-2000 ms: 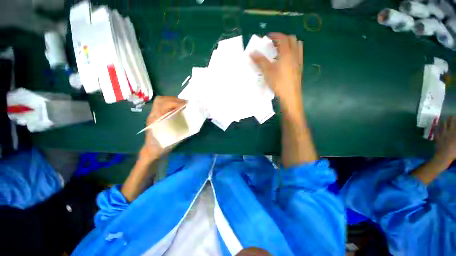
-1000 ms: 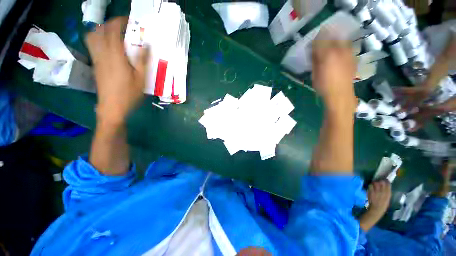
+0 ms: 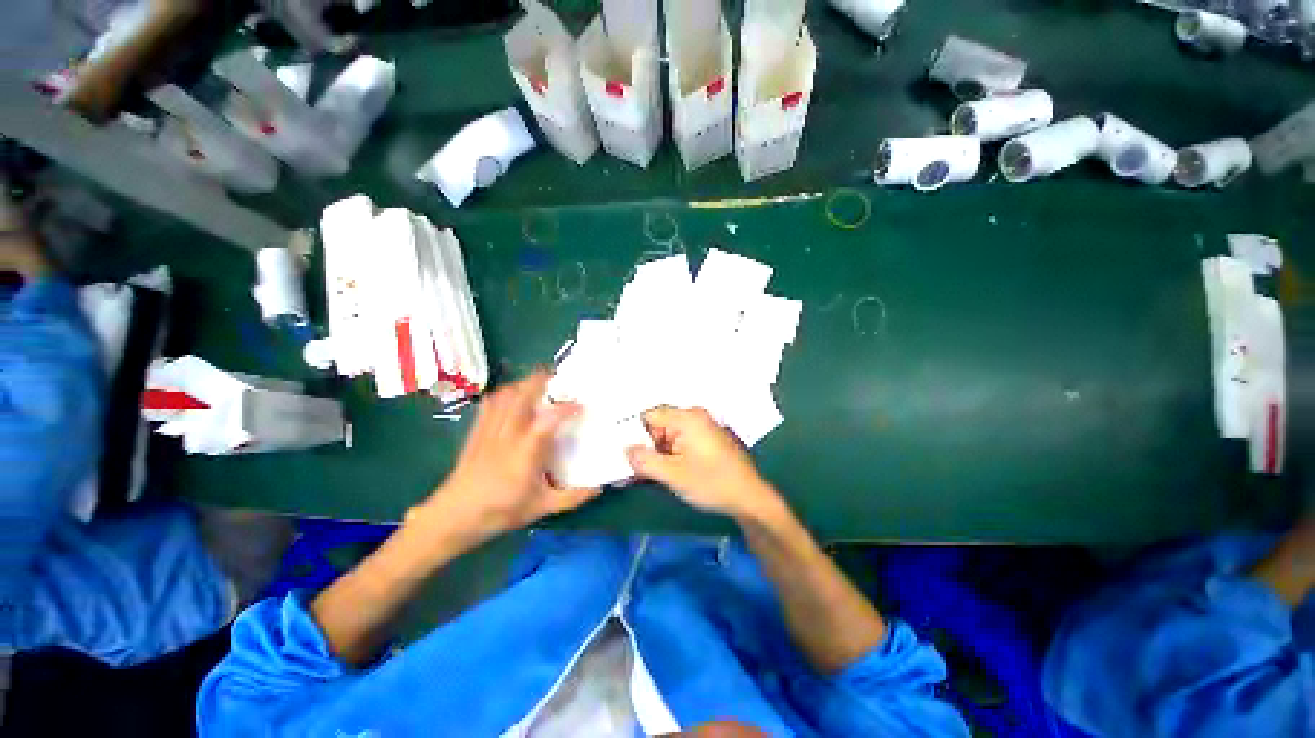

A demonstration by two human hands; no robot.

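A loose fanned pile of white inserts (image 3: 707,339) lies on the green bench top in front of me. My left hand (image 3: 512,454) holds a white folding carton (image 3: 591,450) at the near left edge of the pile. My right hand (image 3: 689,459) has its thumb and fingers at the carton's right side. The carton's white blends with the pile, so its exact outline and whether it is open are hard to see. A stack of flat carton blanks (image 3: 392,296) with red stripes lies to the left of the pile.
Several open erected cartons (image 3: 702,101) stand at the back. White bottles (image 3: 1048,149) lie at the back right. An opened carton (image 3: 245,411) lies at the left. Rubber bands (image 3: 848,209) lie beyond the pile. Workers in blue sit on both sides.
My left hand has come from the blank stack to the near edge of the pile. My right hand has come back from the far right and now meets it at a white carton.
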